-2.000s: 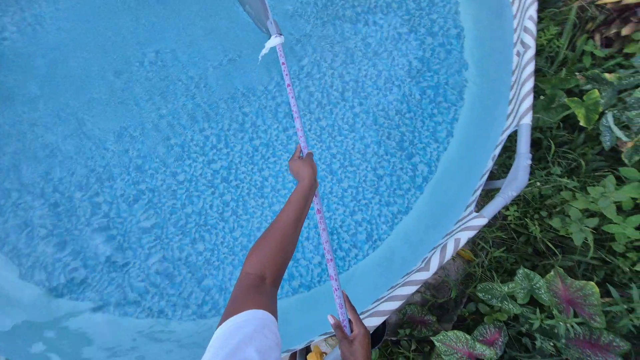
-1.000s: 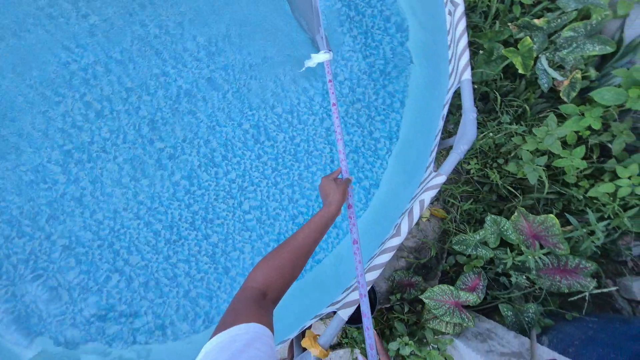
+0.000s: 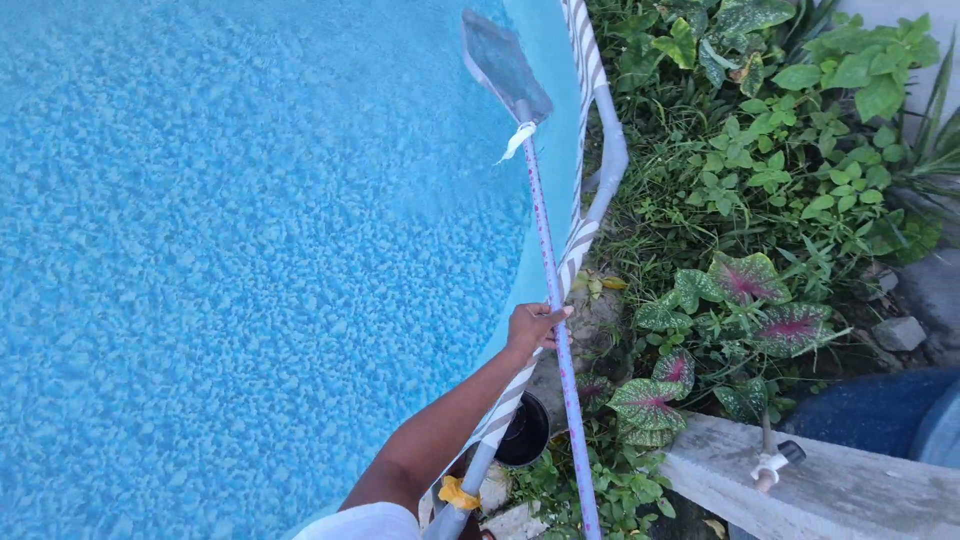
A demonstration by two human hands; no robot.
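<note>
A pool skimmer net (image 3: 504, 64) with a flat mesh head lies at the pool's right side, near the wall. Its long pale purple pole (image 3: 574, 420), patterned with pink marks, runs down across the striped pool rim and out of the bottom of the view. White cloth (image 3: 517, 140) is tied where the net meets the pole. My left hand (image 3: 538, 327) is closed around the pole's middle, over the rim. My right hand is out of view.
Blue water fills the round frame pool, edged by a striped rim (image 3: 517, 390) and grey tubes (image 3: 613, 154). Outside stand leafy plants (image 3: 750, 285), a black bucket (image 3: 525, 431), a concrete ledge (image 3: 795, 469) with a tap (image 3: 776, 465), and a blue container (image 3: 862, 412).
The net has been drawn nearer and fully into view. My left hand, over the water before, is now over the rim. My right hand, on the pole's lower end two seconds ago, has left the view.
</note>
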